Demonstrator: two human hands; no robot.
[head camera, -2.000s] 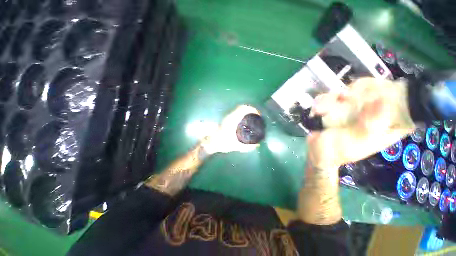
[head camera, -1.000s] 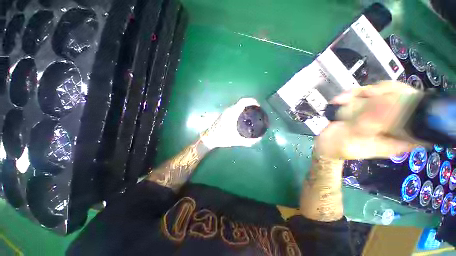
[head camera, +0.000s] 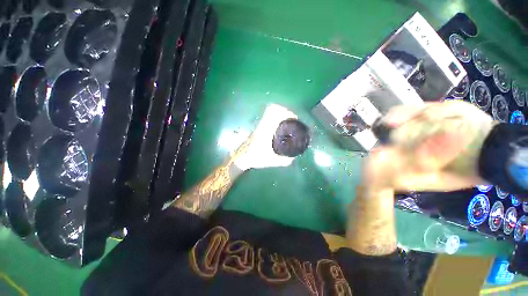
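Note:
My left hand (head camera: 261, 140) holds a display unit (head camera: 290, 137) over the green mat, its plain dark round underside facing up. My right hand (head camera: 431, 147) is wrapped around an electric screwdriver (head camera: 505, 156), whose thick black body with a blue-and-white badge sticks out to the right. The driver's front end (head camera: 382, 132) points left at the near corner of the white screw feeder (head camera: 370, 92). The bit tip is too blurred to make out. The two hands are well apart.
Stacked black blister trays (head camera: 116, 133) stand at the left. Rows of ringed units (head camera: 479, 209) lie at the right, beyond and below my right hand. A clear plastic cup (head camera: 441, 238) and a cardboard box (head camera: 454, 276) are at the lower right.
The driver and my right hand have shifted slightly, staying by the feeder's near corner. The black cylinder behind the feeder shows differently as the view moved. My left hand still holds the unit.

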